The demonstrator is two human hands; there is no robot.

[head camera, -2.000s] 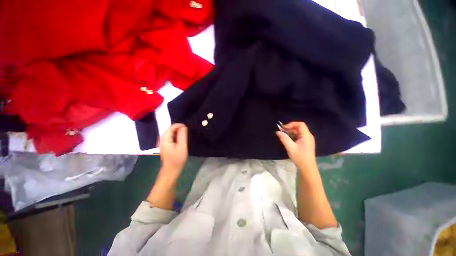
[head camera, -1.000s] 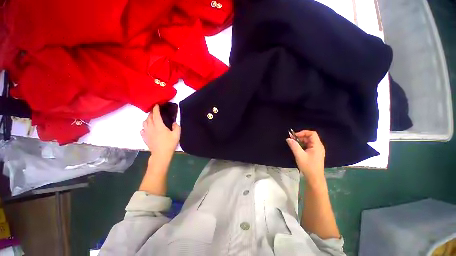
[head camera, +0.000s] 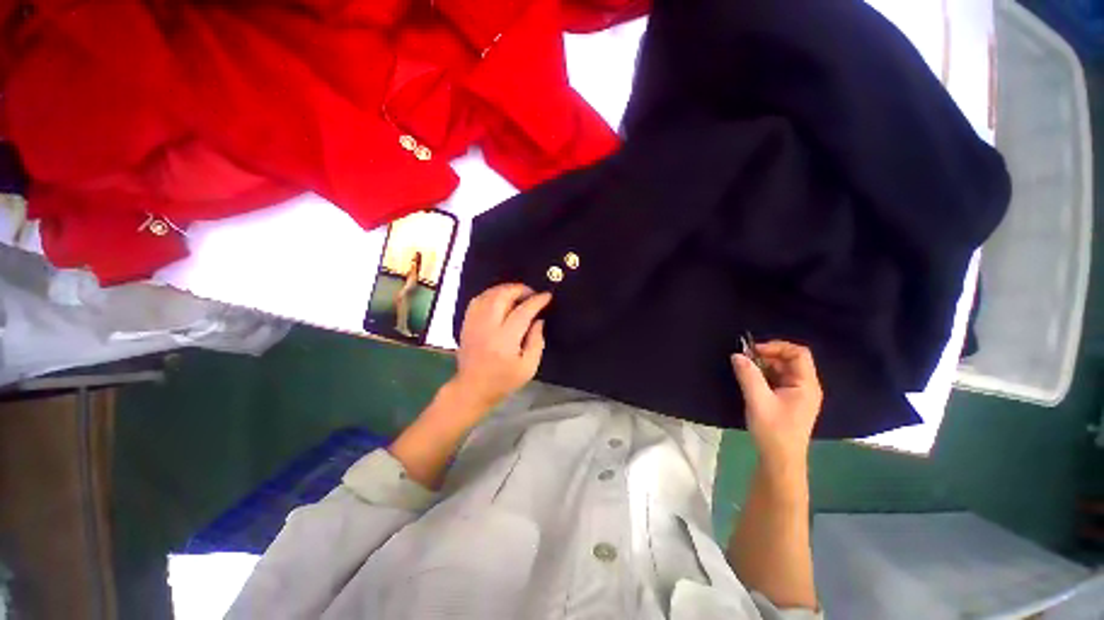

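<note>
A dark jacket (head camera: pixel 726 242) lies spread over the front edge of the white table, with a pair of gold buttons (head camera: pixel 564 268) near its left side. My left hand (head camera: pixel 502 345) rests on the jacket's lower left part just below the buttons, fingers bent; whether it pinches cloth cannot be told. My right hand (head camera: pixel 781 385) holds small metal thread snips (head camera: pixel 751 352), tips pointing up, over the jacket's lower right part. A smartphone (head camera: pixel 412 276) with a lit screen lies on the table left of the jacket.
A heap of red jackets (head camera: pixel 242 109) with paired buttons covers the white table's (head camera: pixel 279 273) left side. A pale plastic bin (head camera: pixel 1029 218) stands beyond the right end. Below are clear plastic at left, a blue crate (head camera: pixel 285 491) and a grey bin (head camera: pixel 944 557) at lower right.
My left hand has left the phone and moved right onto the jacket near the buttons. The phone's screen is now lit. The view has shifted; my right hand still holds the snips.
</note>
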